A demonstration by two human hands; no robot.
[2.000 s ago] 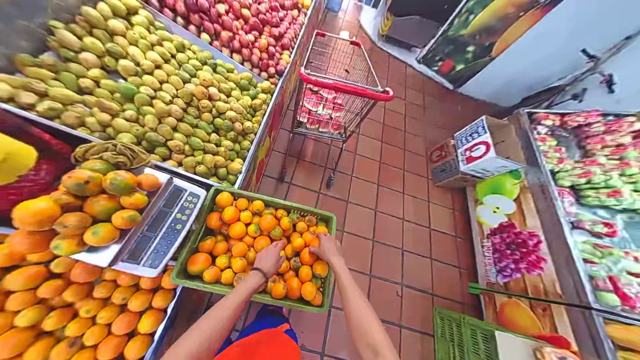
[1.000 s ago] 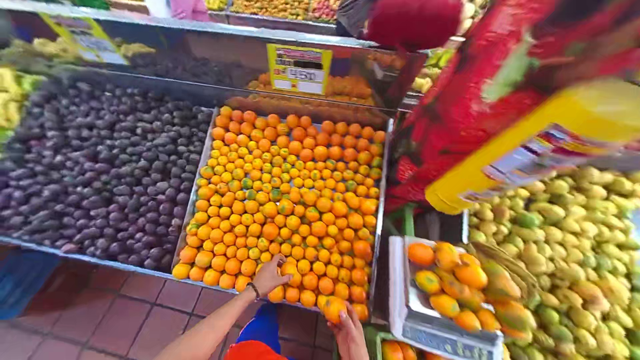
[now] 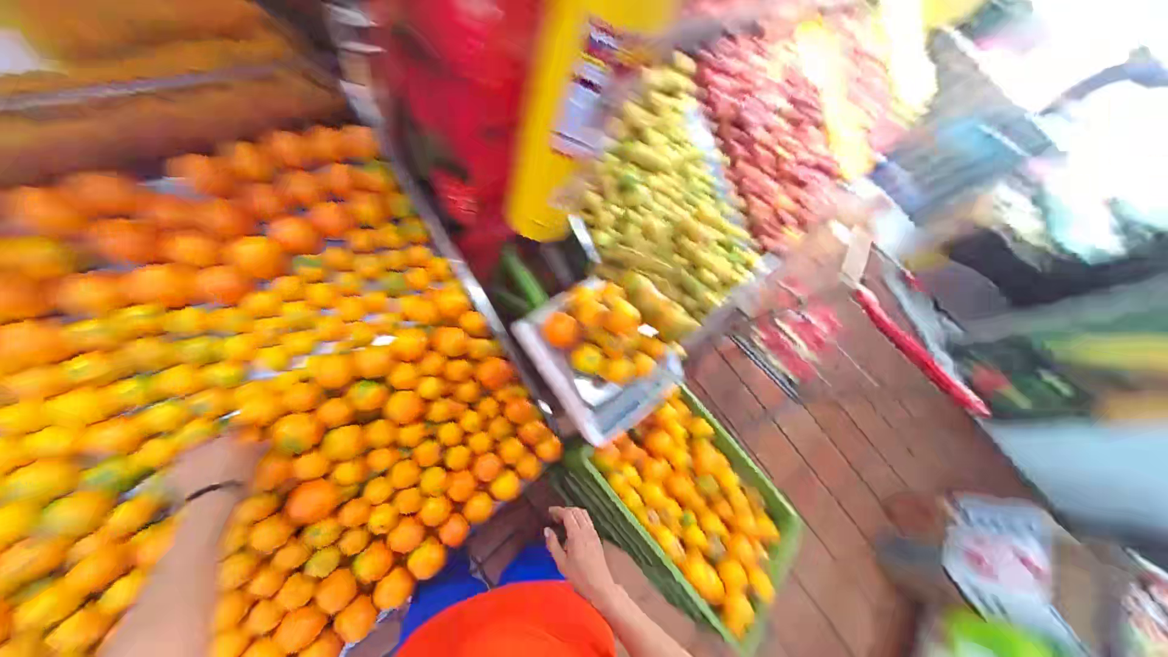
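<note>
Orange citrus fruits (image 3: 365,401) fill a sloped display bin on the left. My left hand (image 3: 214,461), with a dark band at the wrist, reaches over them; blur hides whether its fingers hold a fruit. My right hand (image 3: 577,547) is just left of a green plastic crate (image 3: 639,557) of orange fruits, its fingers apart and nothing seen in it. Beyond the crate's far end, a weighing scale (image 3: 620,422) carries a pile of orange fruits (image 3: 607,333).
A metal divider (image 3: 474,292) edges the bin. Past it hang a red printed sheet and a yellow object (image 3: 547,137). Yellow-green fruits (image 3: 666,182) and red fruits (image 3: 766,119) lie farther off. A cart with a red handle (image 3: 922,351) stands on the tiled floor (image 3: 821,474) at right.
The view has swung widely. The right hand, which held an orange fruit at the bin's front a second ago, is now beside the green crate without it. The left hand has reached farther over the fruit.
</note>
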